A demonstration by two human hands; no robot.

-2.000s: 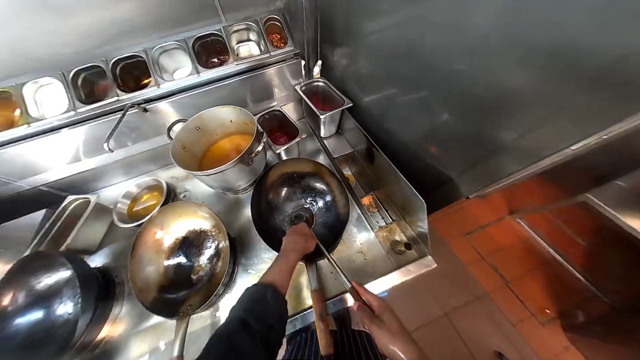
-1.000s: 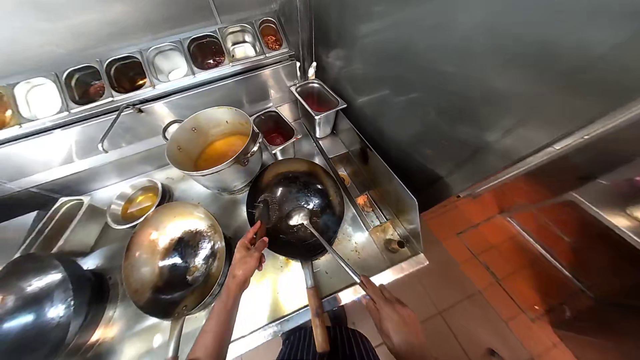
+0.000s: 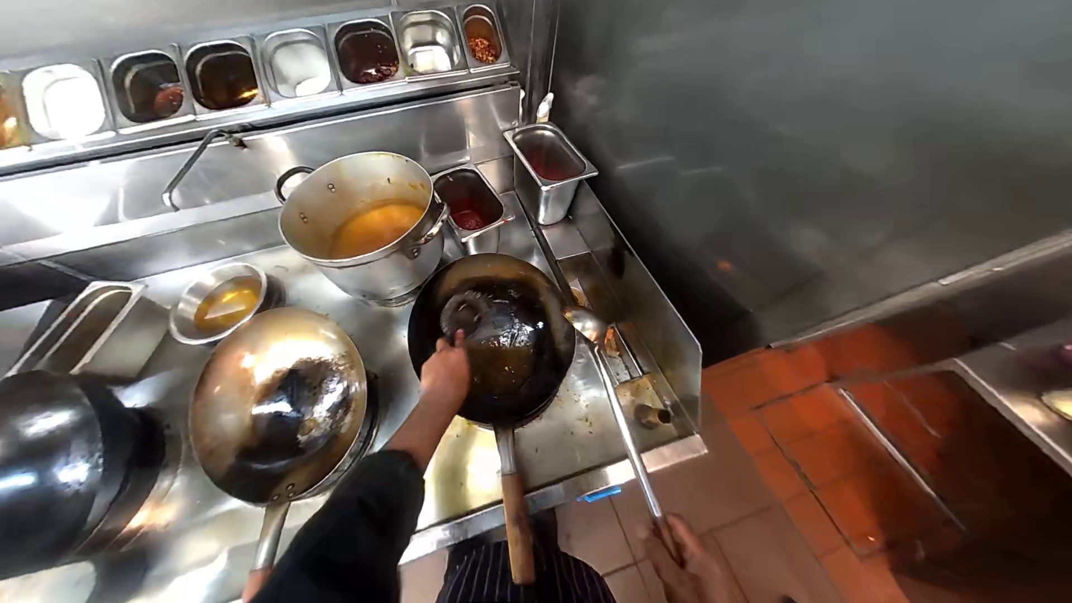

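My left hand (image 3: 445, 373) reaches over the left part of a dark wok (image 3: 536, 368), its fingers closed on a round dark scrubber (image 3: 466, 313). Some brownish liquid shows in the wok's bowl. The wok's wooden handle (image 3: 517, 528) points toward me, with neither hand on it. At the lower right, my right hand (image 3: 685, 557) grips the wooden end of a long metal ladle (image 3: 621, 419). The ladle's bowl is raised just beyond the wok's right rim.
A second wok (image 3: 280, 406) with a metal handle sits left of the first, and another dark wok (image 3: 59, 469) stands farther left. Behind are a stockpot (image 3: 368, 226) of orange liquid, a small metal bowl (image 3: 219, 303), red-filled steel containers (image 3: 548, 172) and a row of seasoning pans (image 3: 222, 75).
My left hand has moved from the wok's left rim to over its bowl. The ladle has moved out of the wok to its right side. Brownish liquid now shows in the wok.
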